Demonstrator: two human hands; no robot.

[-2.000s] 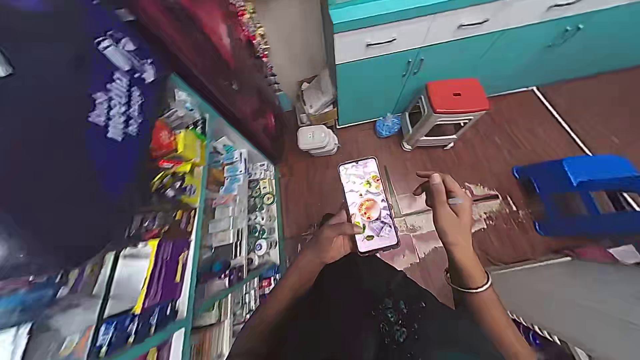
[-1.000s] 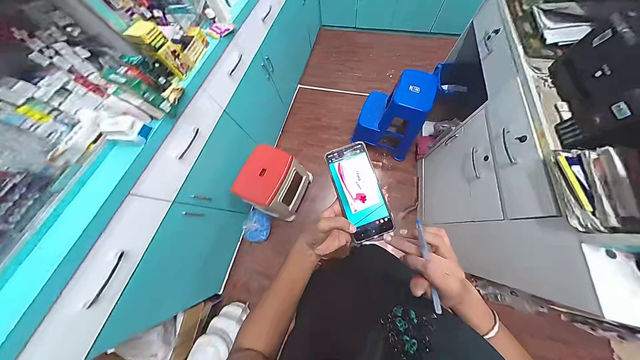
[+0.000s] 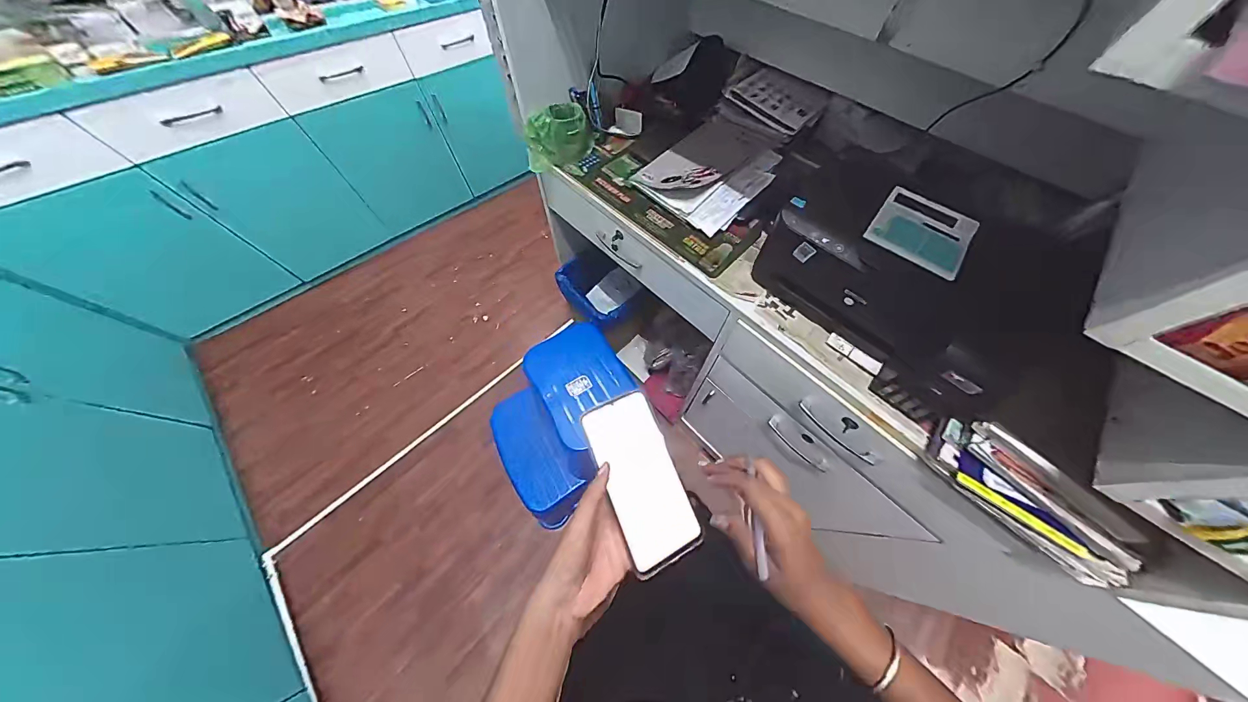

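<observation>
My left hand holds a smartphone from its lower left side; the phone's screen is bright and almost all white. To the right of the phone, my right hand has a slim pale pen or stylus between its fingers, pointing down along the palm. The right fingers are bent near the phone's lower right edge, apart from the screen. A bangle circles the right wrist. Beyond the phone's top end are blue plastic step stools.
A grey desk on the right bears a black printer, stacked papers, a green plastic bag and a pile of magazines. Below it sits a blue bin. Teal cabinets line the left and back.
The view has swung far to the right, onto the grey desk. The phone's screen, which showed pictures before, is now nearly white. Both hands keep the phone and the pen or stylus.
</observation>
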